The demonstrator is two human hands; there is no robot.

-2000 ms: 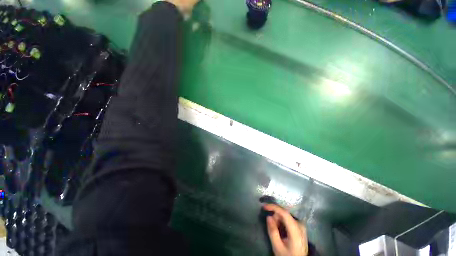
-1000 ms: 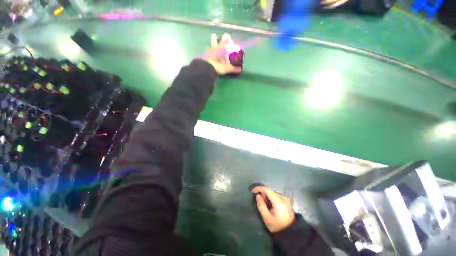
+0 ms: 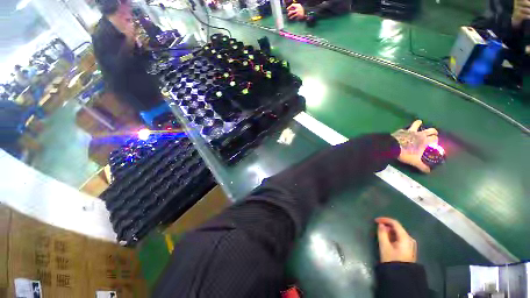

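Observation:
A round black unit point(image 3: 433, 154) with a bright pink-purple glow is on the green conveyor belt at the right. My left hand point(image 3: 414, 145) reaches across the white edge strip and grips the unit from its left side, fingers spread around it. My right hand point(image 3: 396, 240) is over the dark green bench at the lower right, thumb and fingertips curled close together. Whether something tiny is between its fingertips cannot be seen. Stacked black blister trays point(image 3: 200, 110) with black parts, red wires and yellow-green pieces stand at the upper left.
Another tray stack point(image 3: 157, 186) shows at the left with a bright blue-white light above it. Cartons point(image 3: 64, 250) are at the lower left. A silver-white box point(image 3: 485, 279) is at the lower right. A black-and-blue box point(image 3: 468, 55) and people are across the belt.
The view has swung left, showing more trays, cartons and a person. My left hand still holds the glowing unit. The dark thing at my right fingertips earlier no longer shows.

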